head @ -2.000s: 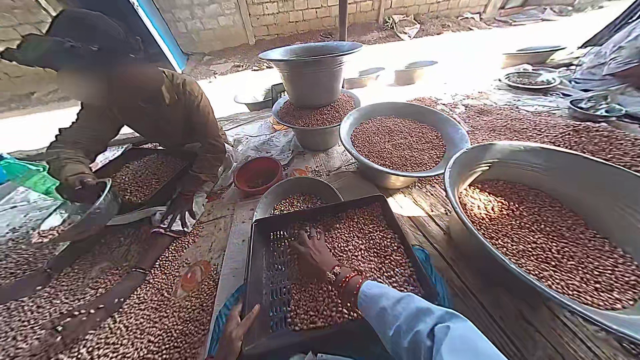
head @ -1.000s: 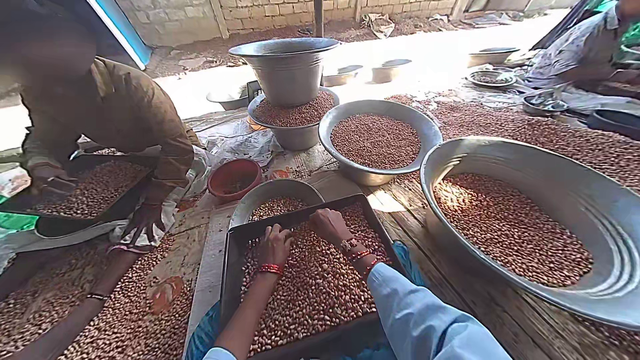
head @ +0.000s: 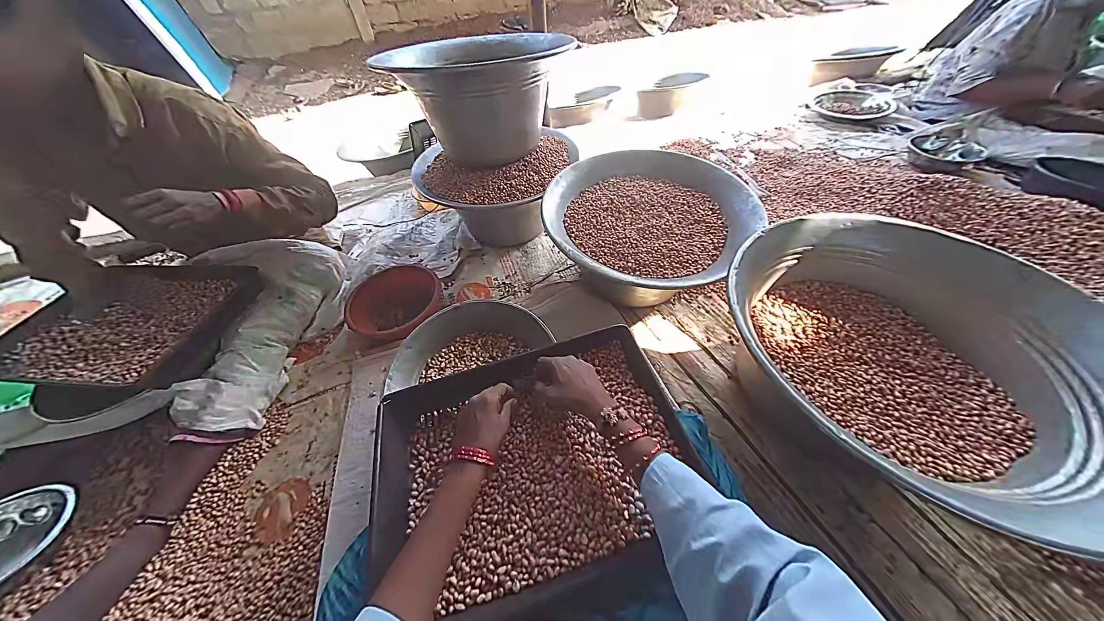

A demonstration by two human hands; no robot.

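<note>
A black rectangular tray (head: 642,379) in front of me bears a layer of reddish-brown nuts or seeds (head: 535,526). Both my hands are over its far half. My left hand (head: 485,417) has its fingers bent down at the nuts; the fingertips are partly hidden. Close to its right, my right hand (head: 571,384) is curled with its fingers down at the nuts, and whether it grips any is not clear. Just beyond the tray's far edge, partly behind it, a metal bowl (head: 509,321) holds paler nuts.
Metal basins of nuts stand ahead (head: 742,194) and right (head: 931,250). An empty-looking basin (head: 483,103) rests on a filled one (head: 504,220). A reddish bowl (head: 392,302) lies left of the tray. At left a person (head: 198,164) sits by another dark tray (head: 246,297); nuts cover the floor (head: 250,517).
Two seconds ago my left hand was at the tray's near left edge; now it is over the nuts beside my right hand. The person at left has lifted one hand off their tray.
</note>
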